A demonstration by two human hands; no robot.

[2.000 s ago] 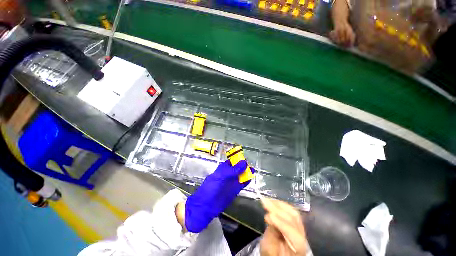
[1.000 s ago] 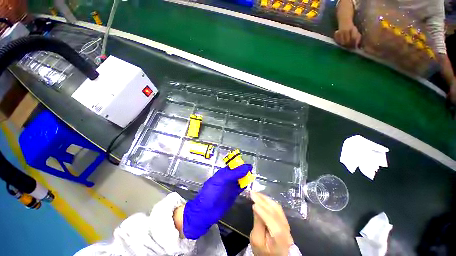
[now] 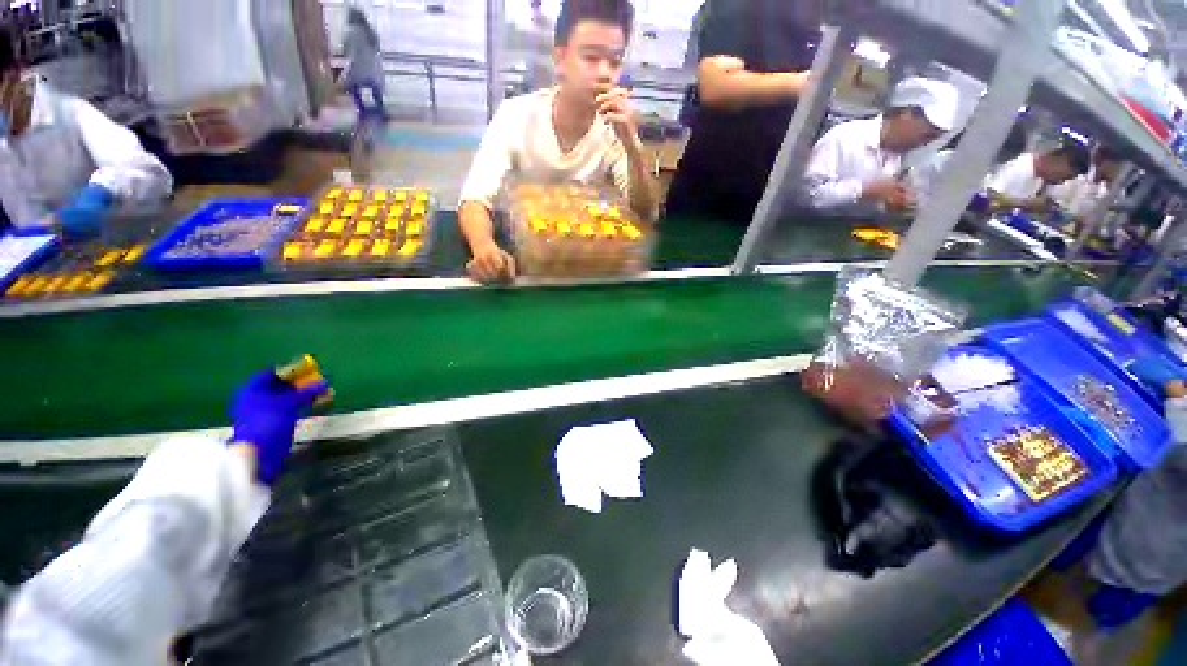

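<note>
My left hand, in a blue-purple glove, is raised over the near rail of the conveyor. It holds a yellow unit between its fingers. The clear blister tray lies on the dark bench below and to the right of that hand. A clear plastic cup stands at the tray's right edge. My right hand is not in view; a small pale tip shows near the cup at the bottom, too unclear to name.
The green conveyor crosses ahead. Two white wipes lie right of the tray. Blue parts bins, a silvery bag and a black heap are at right. Several people and filled trays are across the belt.
The view has swung up and right. My left hand has moved from over the tray to the conveyor's near rail, still holding the yellow unit. My right hand has left the picture.
</note>
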